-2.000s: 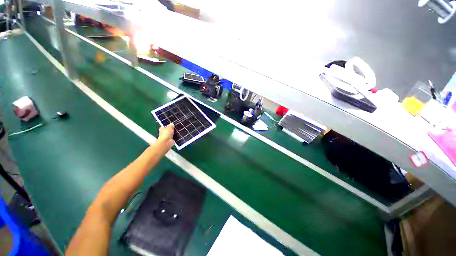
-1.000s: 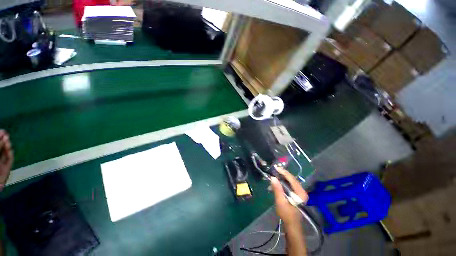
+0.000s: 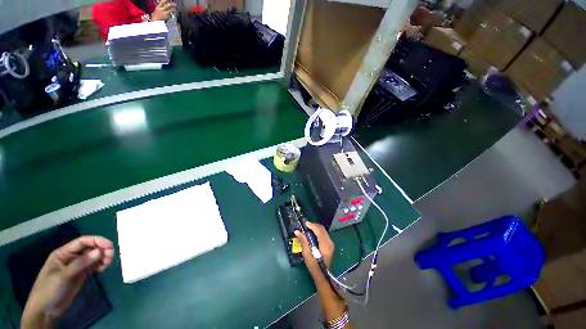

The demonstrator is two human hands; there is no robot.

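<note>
My right hand (image 3: 319, 244) is closed around the black soldering iron (image 3: 308, 239), whose tip lies over the black iron stand (image 3: 288, 225) with a yellow sponge. My left hand (image 3: 76, 270) is raised above the black housings (image 3: 38, 257) at the lower left, fingers curled and fingertips together; nothing clear shows between them. A solar panel stack (image 3: 170, 231) lies white side up on the bench between my hands. The soldering station (image 3: 340, 189) with red displays stands right of the stand, its cable running to the iron.
A white solder reel (image 3: 329, 125), a yellowish tin (image 3: 286, 157) and a white scrap (image 3: 254, 177) are near the station. The belt's pale rail (image 3: 160, 177) runs behind the panels. A blue stool (image 3: 485, 260) stands on the floor at right. A person in red (image 3: 119, 16) is across the belt.
My right hand has moved from beside the station to the iron stand, with the iron. My left hand has come further into view above the black housings. The view has shifted slightly.
</note>
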